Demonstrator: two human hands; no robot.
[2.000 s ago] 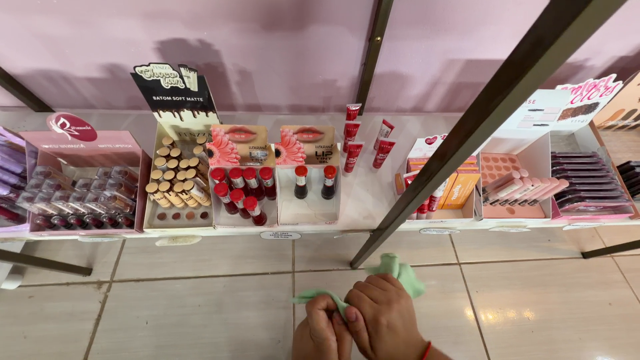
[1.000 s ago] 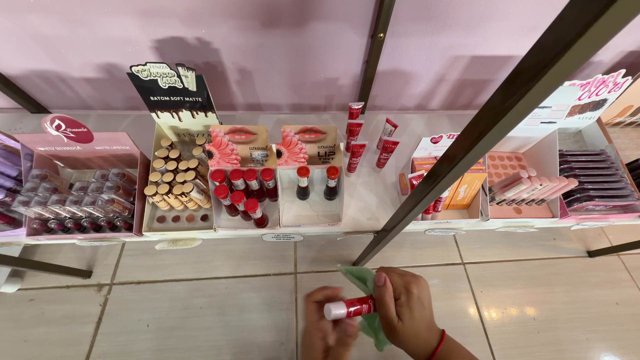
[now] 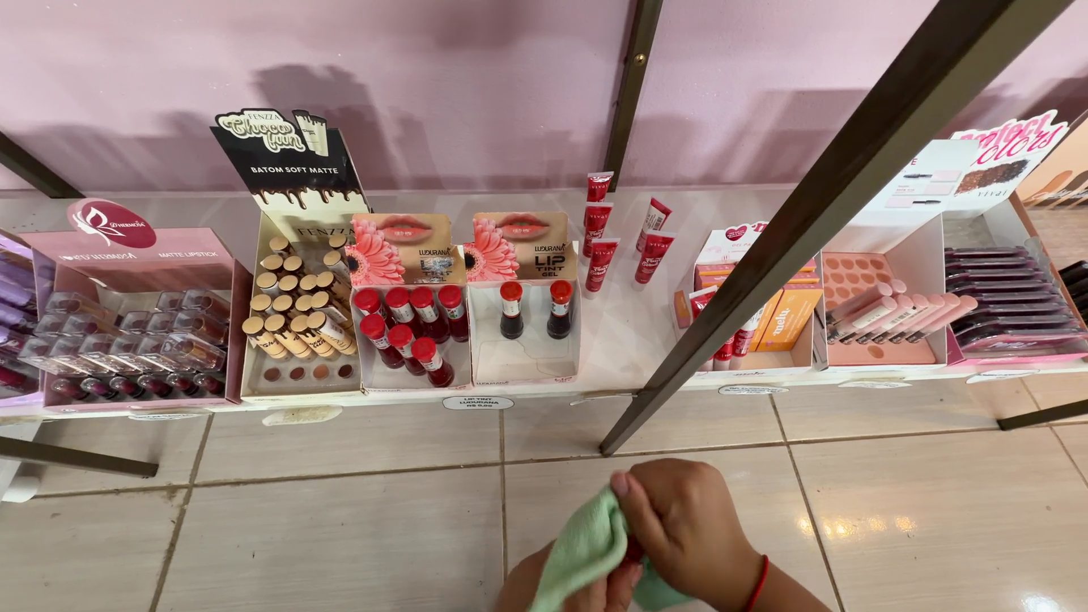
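Observation:
At the bottom centre, my right hand (image 3: pixel 693 531), with a red cord at the wrist, grips a light green cloth (image 3: pixel 582 548). The cloth is wrapped about a small red tube, of which only a sliver shows between the hands. Below and to the left, my left hand (image 3: pixel 608 591) is closed on the wrapped tube, largely hidden by the cloth. Beyond the hands, several red tubes (image 3: pixel 602 265) stand upright on the white shelf (image 3: pixel 633 340), beside a lip tint box (image 3: pixel 525 361) with two dark, red-capped bottles. A neighbouring box holds several red lip tints (image 3: pixel 432 361).
A dark metal post (image 3: pixel 765 229) slants across the front of the shelf. Left are displays of cream lipsticks (image 3: pixel 293 310) and clear-capped lipsticks (image 3: pixel 136 344). Right are orange boxes (image 3: pixel 786 316), pink tubes (image 3: pixel 901 314) and dark flat cases (image 3: pixel 1011 293). Floor tiles (image 3: pixel 340 527) lie below.
A red tube with a pale cap showed between my hands one second ago; the green cloth now covers nearly all of it. The displays on the shelf have not changed.

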